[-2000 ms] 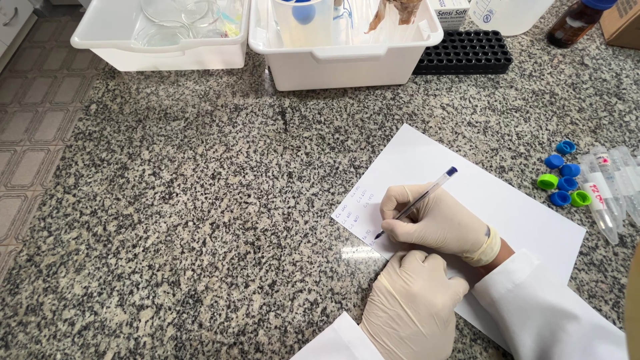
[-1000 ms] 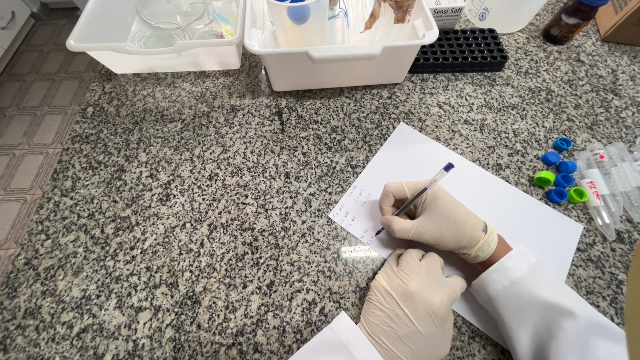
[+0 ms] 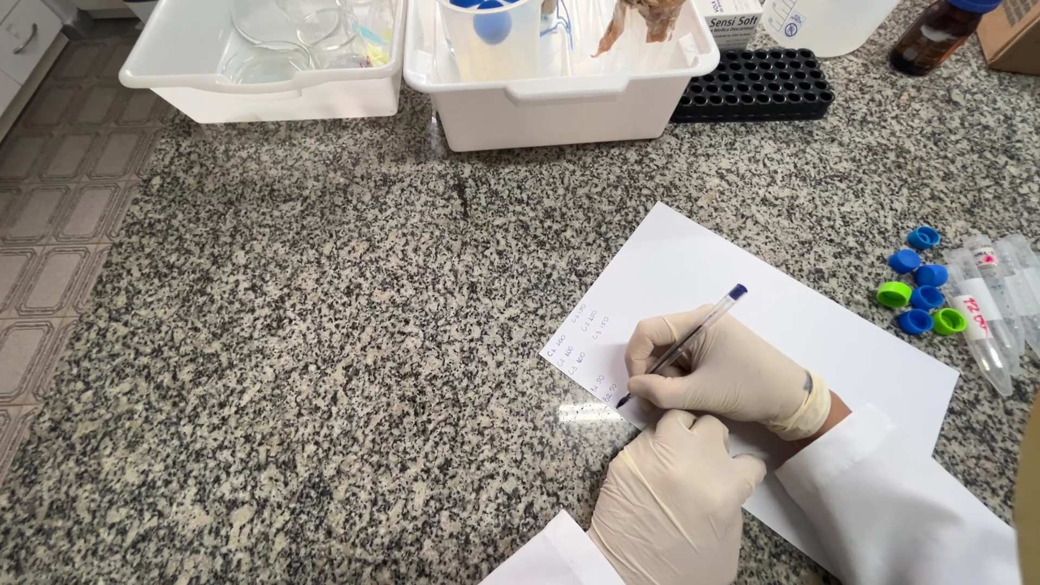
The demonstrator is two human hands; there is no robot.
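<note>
A sheet of white paper (image 3: pixel 821 333) lies at an angle on the granite counter, with handwritten blue notes near its left edge. My right hand (image 3: pixel 723 370), in a cream latex glove, holds a clear ballpoint pen (image 3: pixel 703 327) with a blue end; its tip touches the paper close to the lower left edge, beside the notes. My left hand (image 3: pixel 678 496), gloved too, rests on the paper's lower edge just below the right hand, its fingers bent. Whether it grips the paper cannot be told. Both wrists come out of white coat sleeves.
Blue and green screw caps (image 3: pixel 926 297) and clear conical tubes (image 3: pixel 979 313) lie right of the paper. Along the back stand a white bin with glassware (image 3: pixel 301 101), another white bin (image 3: pixel 561 114), a black tube rack (image 3: pixel 756 85), a translucent container (image 3: pixel 829 24) and an amber bottle (image 3: pixel 934 41).
</note>
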